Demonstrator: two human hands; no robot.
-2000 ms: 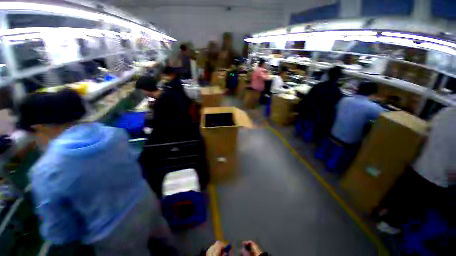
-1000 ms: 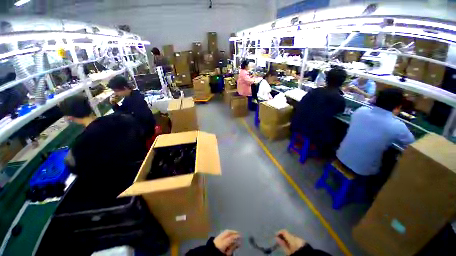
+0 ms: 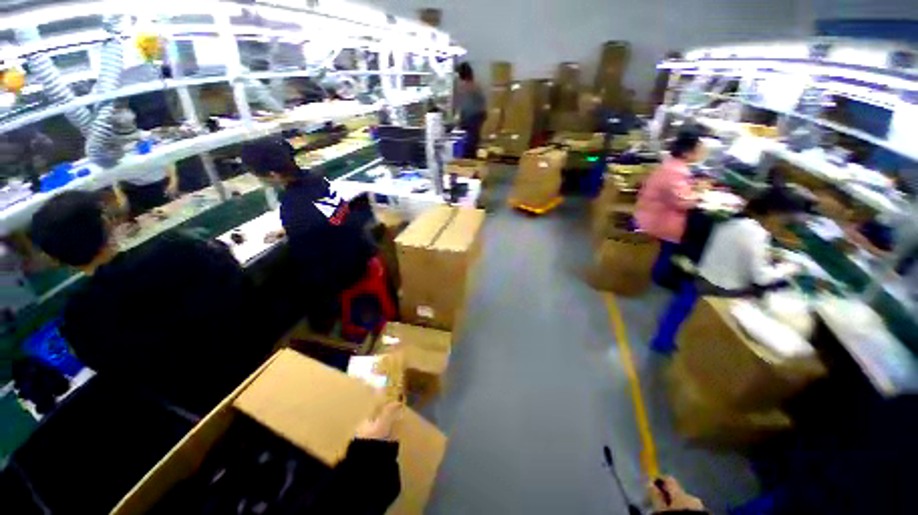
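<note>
My left hand [image 3: 378, 422], in a black sleeve, is at the raised flap of an open carton [image 3: 307, 400] at the lower left. Blur hides whether its fingers grip the flap. Dark parts [image 3: 247, 468] lie inside the carton, their shapes unclear. My right hand [image 3: 678, 496] is at the bottom edge, partly cut off, with its fingers closed on a thin black curved strip [image 3: 620, 479]. Part of the strip runs out of the frame.
Closed cartons [image 3: 431, 270] stand beyond the open one. Two people in black sit at the left bench [image 3: 216, 206]. People in pink and white are at the right benches, beside stacked cartons [image 3: 740, 362]. A grey aisle [image 3: 523, 352] with a yellow line runs between; a carton trolley [image 3: 537, 206] stands farther along.
The view has moved forward and turned right. My hands have moved apart; the left is now at the open carton's flap, while the black strip stays with the right.
</note>
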